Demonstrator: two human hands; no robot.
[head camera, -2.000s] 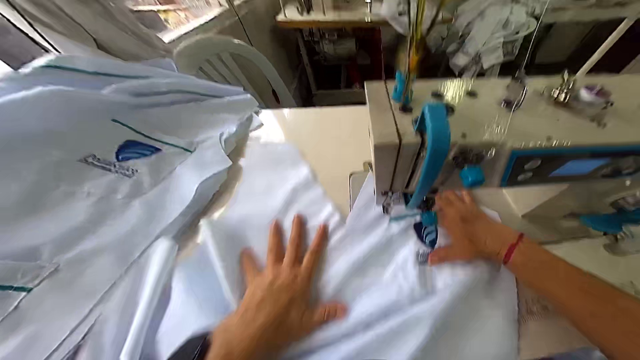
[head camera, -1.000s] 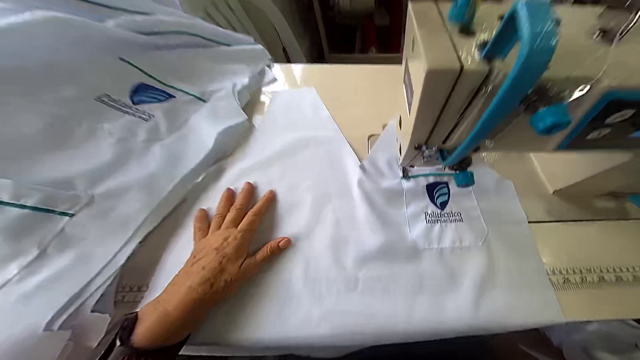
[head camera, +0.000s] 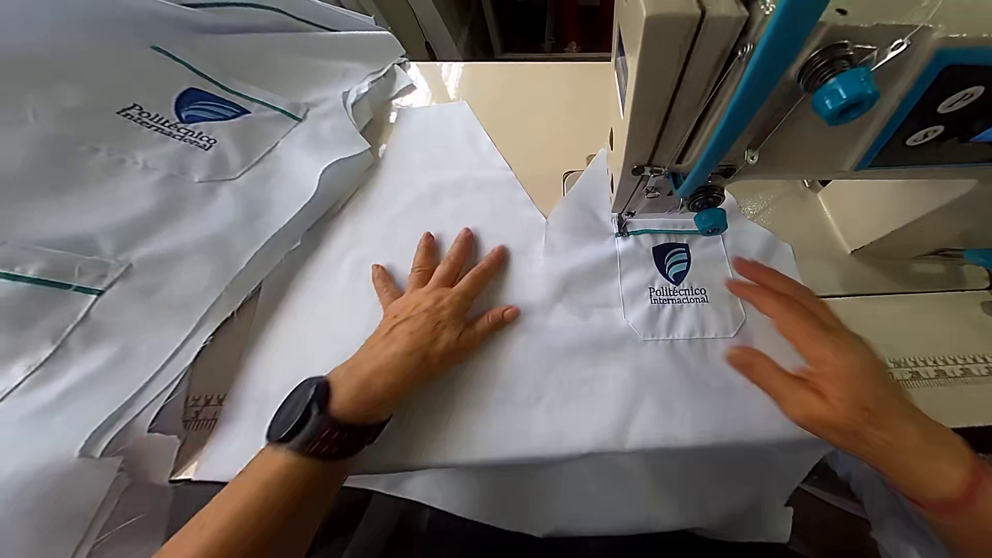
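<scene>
A white fabric panel lies across the sewing table, its right part beneath the head of an industrial sewing machine. The embroidered pocket, with a green stripe at its top edge, has its upper left corner at the presser foot. Spread flat on the panel left of the pocket is my left hand, a dark watch on its wrist. My right hand is at the pocket's right edge, fingers apart and slightly blurred, holding nothing; whether it touches the cloth I cannot tell.
Stacked white garment pieces with green-striped pockets cover the left side. A printed measuring scale runs along the table at right, and the machine's control panel is at the upper right. The panel's lower part hangs over the front table edge.
My right hand, out of sight one second ago, is back beside the pocket. My left hand has moved right over the panel. The view has shifted closer to the cloth since two seconds ago.
</scene>
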